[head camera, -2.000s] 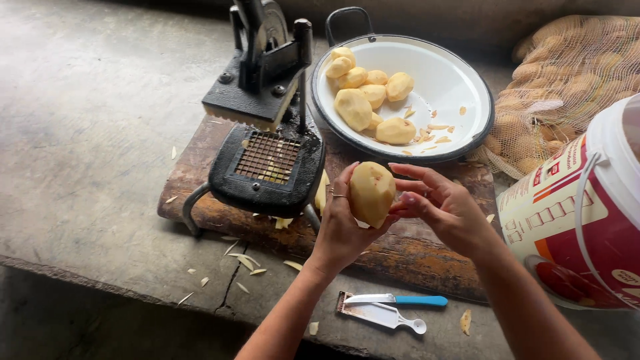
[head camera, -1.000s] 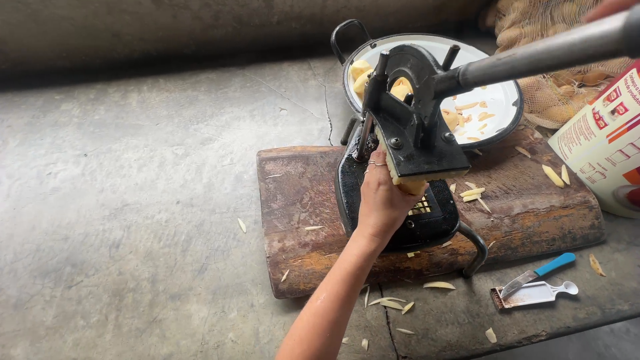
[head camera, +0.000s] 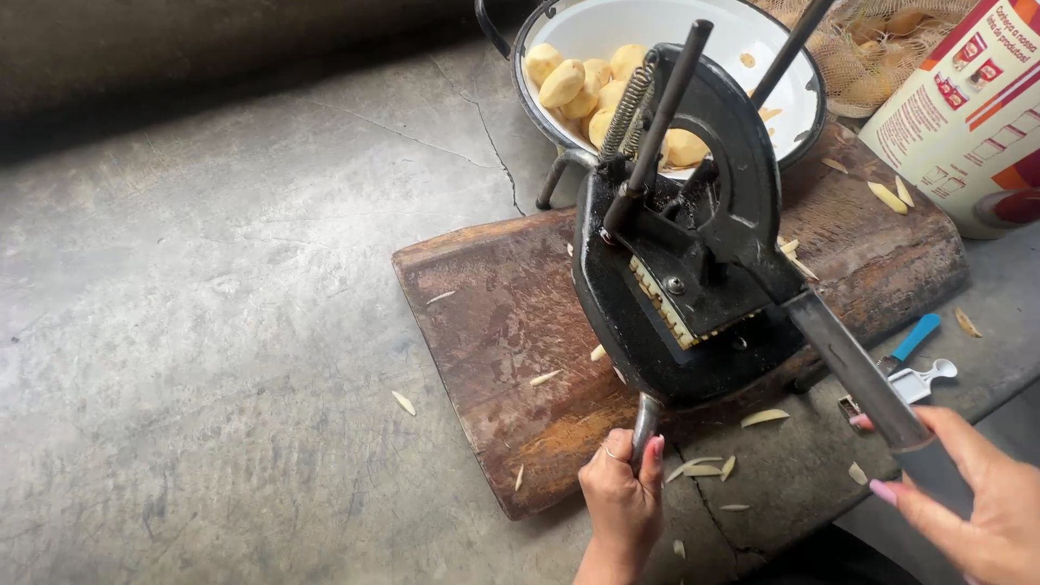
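A black cast-metal potato cutter (head camera: 674, 349) stands on a thick wooden board (head camera: 504, 341), its pusher block lowered onto the blade grid. My left hand (head camera: 621, 487) grips one metal leg at the front of the cutter. At the lower right, my right hand (head camera: 975, 487) is around the grey grip of the long lever (head camera: 853, 366), which points down toward me. Peeled potatoes (head camera: 562, 84) lie in a white enamel basin (head camera: 642, 20) behind the cutter. No whole potato shows under the pusher; what is beneath the cutter is hidden.
Right of the board lie a blue-handled knife (head camera: 916, 337) and a white peeler-like tool (head camera: 922, 382). A printed plastic bucket (head camera: 934, 122) and a mesh sack of potatoes (head camera: 861, 49) stand at the upper right. Cut strips (head camera: 700, 469) are scattered on the concrete counter (head camera: 244, 325).
The lever has come down and the pusher now sits on the grid. My left hand has moved from beside the pusher to the front leg. My right hand has come into view on the lever.
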